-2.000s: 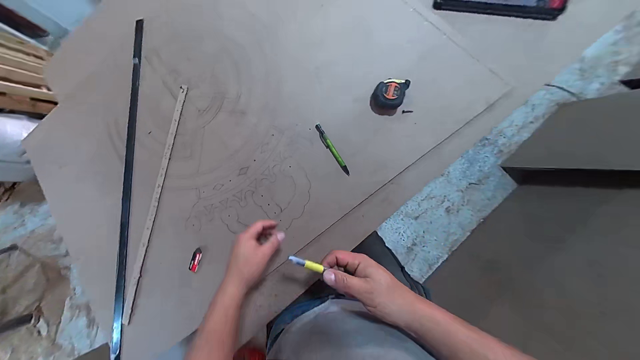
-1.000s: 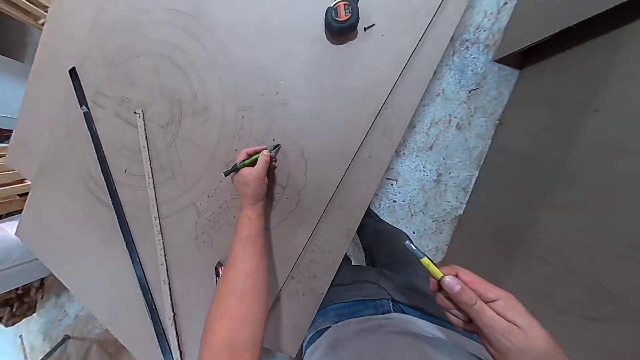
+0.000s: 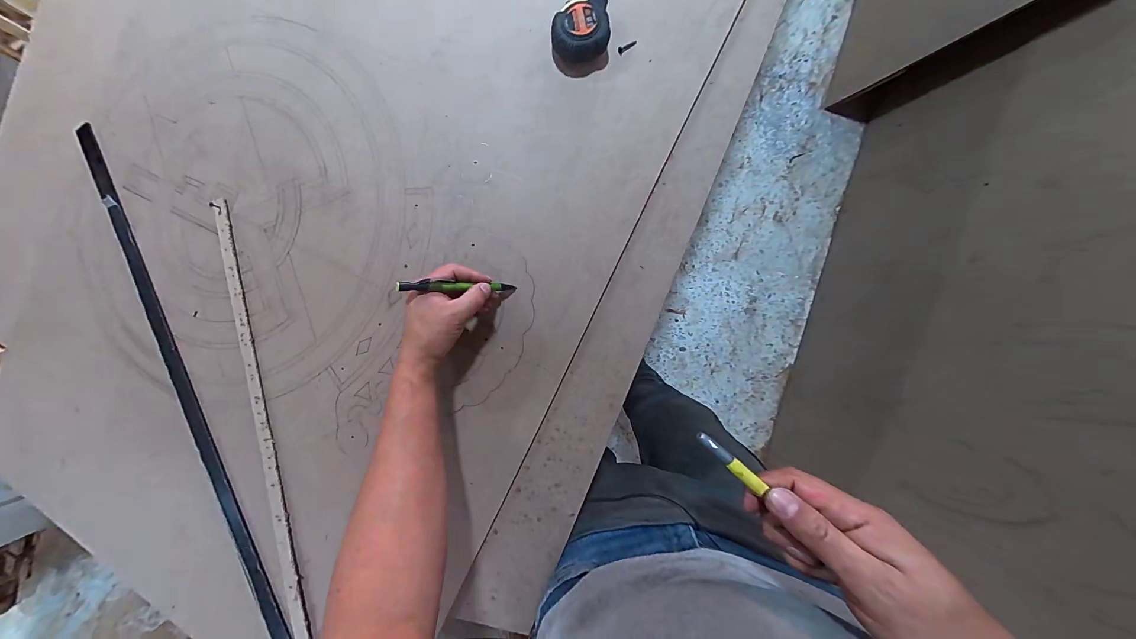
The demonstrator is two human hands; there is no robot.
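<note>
My left hand [image 3: 441, 319] holds a green and black pen [image 3: 453, 287] nearly level, its dark tip pointing right at a scalloped pencil outline [image 3: 531, 311] on a large brown board [image 3: 550, 177]. Whether the tip touches the board I cannot tell. Off the board's edge, over my lap, my right hand [image 3: 825, 524] grips a yellow marker-like tool [image 3: 745, 476] with a grey end, between thumb and fingers. Faint circles, arcs and small diamond shapes are drawn to the left of my left hand.
A long black metal bar [image 3: 182, 382] and a narrow perforated strip [image 3: 257, 399] lie on the board's left side. A black and orange tape measure [image 3: 580, 34] sits at the top beside a dark screw [image 3: 627, 47]. Another brown panel [image 3: 958, 355] fills the right, beyond speckled floor [image 3: 754, 231].
Two seconds ago the green pen lay on the board; my left hand picked it up and holds it over the drawing. My right hand keeps the yellow tool. The view has shifted.
</note>
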